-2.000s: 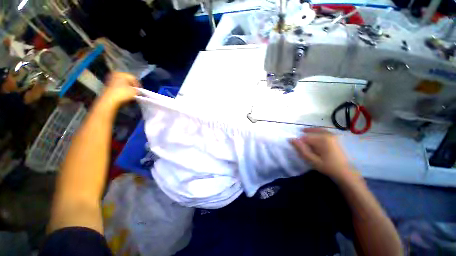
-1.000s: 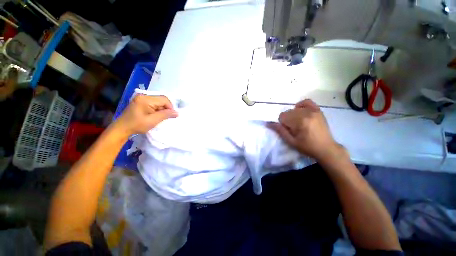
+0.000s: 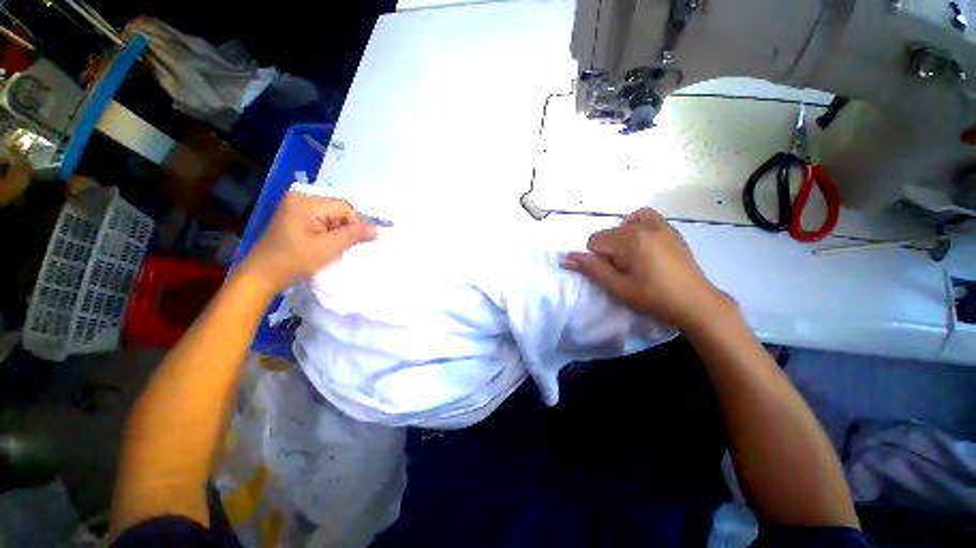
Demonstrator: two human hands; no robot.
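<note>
The white knit garment piece (image 3: 417,343) lies bunched over the table's front edge and hangs down toward the lap. My left hand (image 3: 310,238) pinches its upper edge at the left. My right hand (image 3: 642,265) grips the cloth at the right, in front of the needle plate (image 3: 610,177). The edge between the hands is washed out by bright light. The presser foot and needle area (image 3: 639,111) stands behind the cloth, apart from it.
Thread snips (image 3: 794,193) with black and red handles lie right of the needle. A thin tan stick (image 3: 872,245) lies beyond them. The sewing machine head (image 3: 749,48) is at upper right. A blue crate (image 3: 280,182), a whitish sack (image 3: 310,460) and a white basket (image 3: 86,273) are at left.
The hands have come closer together and the edge stretched between them has slackened onto the table. The view has tipped down and nearer to the table since the earliest frame.
</note>
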